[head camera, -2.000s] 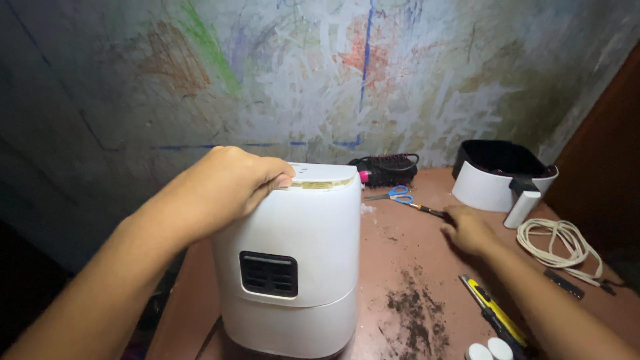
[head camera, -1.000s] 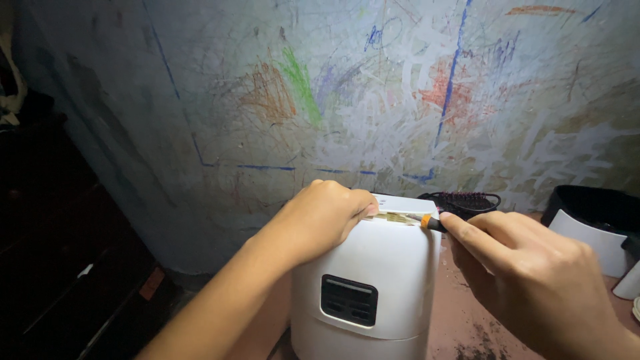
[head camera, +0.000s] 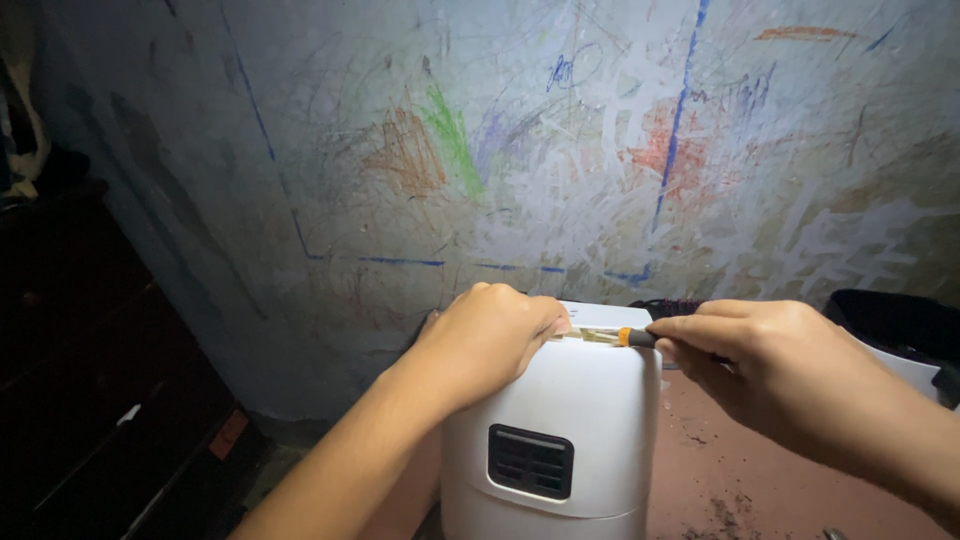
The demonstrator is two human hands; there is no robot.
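A white air fryer body [head camera: 592,420] with a black vent grille [head camera: 530,461] stands upright in front of me. Its top cover [head camera: 611,313] is lifted a little at the near edge, and a gap shows under it. My left hand [head camera: 487,341] grips the edge of that cover, fingers at the gap. In my right hand [head camera: 765,367] is a small tool with a dark handle and an orange collar [head camera: 637,337], pointing left into the gap; its tip is hard to make out there.
Behind on the right lies a black bristled hair brush [head camera: 675,306], beside a white and black air fryer basket [head camera: 896,360]. Dark crumbs are scattered over the reddish tabletop [head camera: 720,465]. A scribbled wall [head camera: 450,135] rises behind, and dark furniture [head camera: 90,360] stands at left.
Two seconds ago my right hand was at the tool on the tabletop near the blue-handled scissors; now it holds the tool at the gap. My left hand stays on the cover. The view has swung left.
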